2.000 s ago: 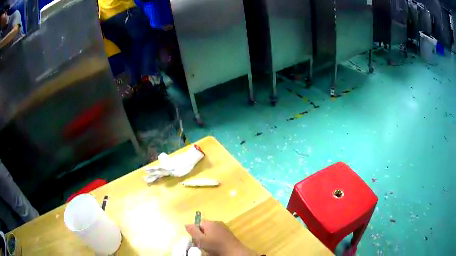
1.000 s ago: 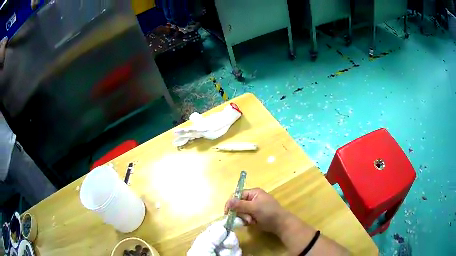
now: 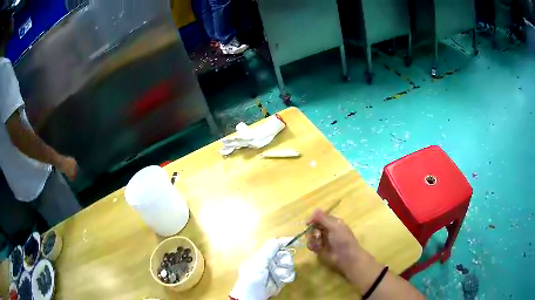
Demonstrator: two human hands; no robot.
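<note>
My bare right hand (image 3: 334, 240), with a black band on the wrist, grips a slim knife-like tool (image 3: 304, 233); its tip points down and left to my left hand. My left hand (image 3: 265, 270) wears a white knit glove with its fingers curled. A small pale ring (image 3: 291, 251) shows at its fingertips, beside the tool's tip. Any part inside the glove is hidden. A cream tub (image 3: 198, 275) of dark and silvery discs (image 3: 176, 263) stands left of my left hand.
A white bucket (image 3: 158, 202) stands behind the tub. White gloves (image 3: 255, 136) and a white stick (image 3: 281, 154) lie near the far edge. Plates of small pieces (image 3: 43, 278) are at the left. A red stool (image 3: 428, 181) stands right of the table (image 3: 328, 167). A person (image 3: 26, 140) stands at left.
My right hand has moved a little away from the gloved hand, and the tool lies flatter. The pale ring now shows. More of the tub is in view, and a person has appeared at the left.
</note>
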